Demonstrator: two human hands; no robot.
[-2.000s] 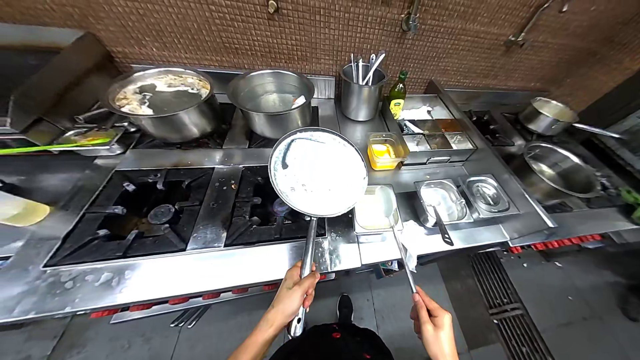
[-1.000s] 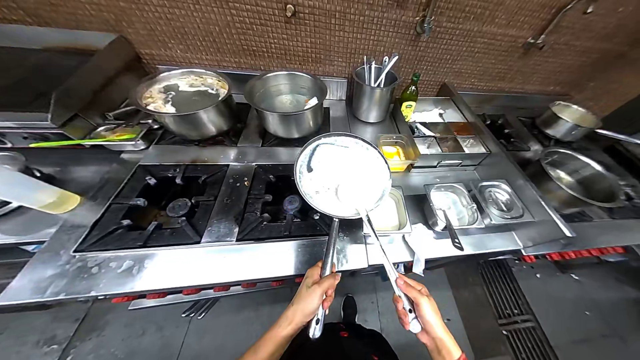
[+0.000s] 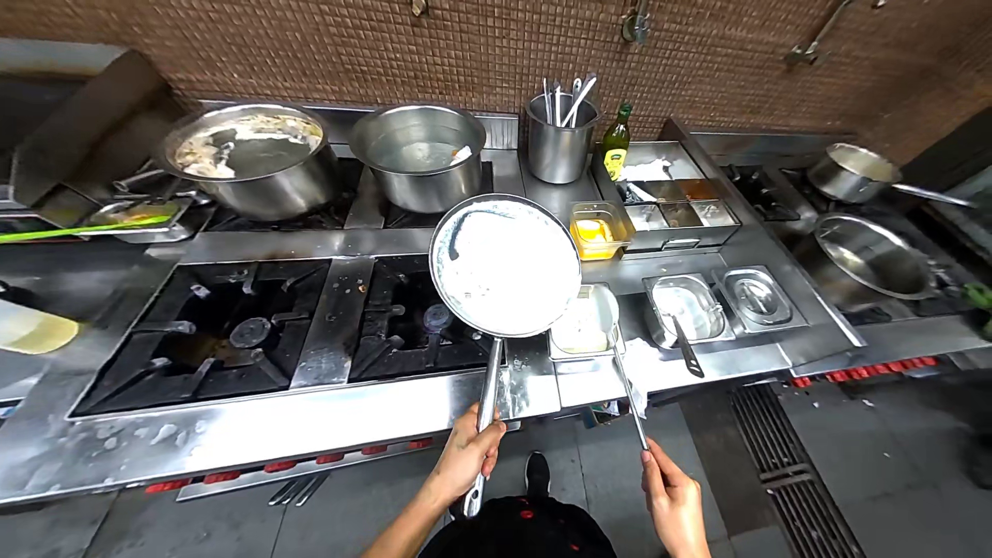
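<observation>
My left hand (image 3: 467, 457) grips the metal handle of a frying pan (image 3: 504, 263), raised above the front right burner; a white layer covers most of its inside, with a dark streak at the upper left. In my right hand (image 3: 673, 496) is the end of a long-handled metal ladle (image 3: 629, 391). Its bowl is over a square steel container (image 3: 575, 350) of pale contents, just right of the pan. Whether the bowl touches the contents I cannot tell.
Two steel pots, one with foamy liquid (image 3: 256, 178) and one with clearer liquid (image 3: 422, 182), stand behind the burners (image 3: 252, 333). Around the right side are a utensil pot (image 3: 559, 151), an oil bottle (image 3: 617, 143), a tub with yellow contents (image 3: 597, 252) and steel inserts (image 3: 692, 333).
The ladle was over the pan one second ago; its bowl has moved right to the square container. My right hand has moved right and down. My left hand keeps hold of the pan.
</observation>
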